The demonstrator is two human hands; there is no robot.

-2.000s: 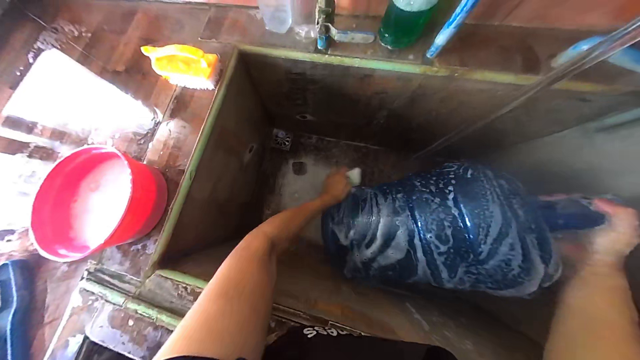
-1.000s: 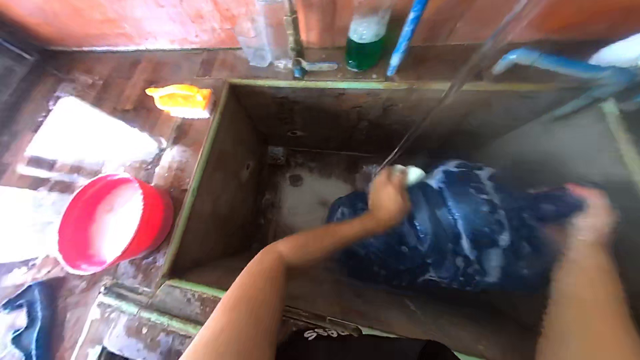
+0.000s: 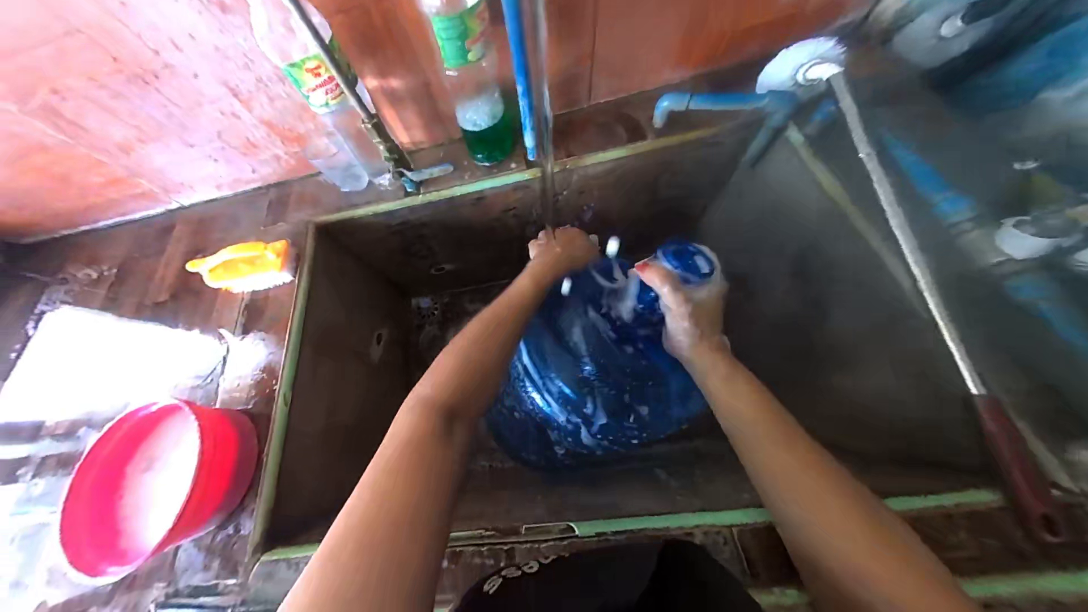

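A large blue plastic water jug (image 3: pixel 595 382), streaked with suds, leans in the dark sink basin (image 3: pixel 357 340), its neck tilted up to the right. Around that neck my right hand (image 3: pixel 695 310) is closed, with foam on the fingers. My left hand (image 3: pixel 563 251) is at the upper left of the jug, where a thin stream of water (image 3: pixel 546 127) comes down. Its fingers are curled and partly hidden, so what it holds does not show. Small white bits, perhaps foam or sponge, show just beside it.
Left of the basin are a yellow brush (image 3: pixel 244 265) and a red bucket (image 3: pixel 161 489) with whitish suds. Plastic bottles, one holding green liquid (image 3: pixel 489 140), stand behind, near a tap (image 3: pixel 416 177). A long-handled white brush (image 3: pixel 901 221) leans at the right.
The jug has turned from lying sideways to neck-up, pointing away. My right hand has come inward with the neck. My left hand has moved from the jug's side to the water stream.
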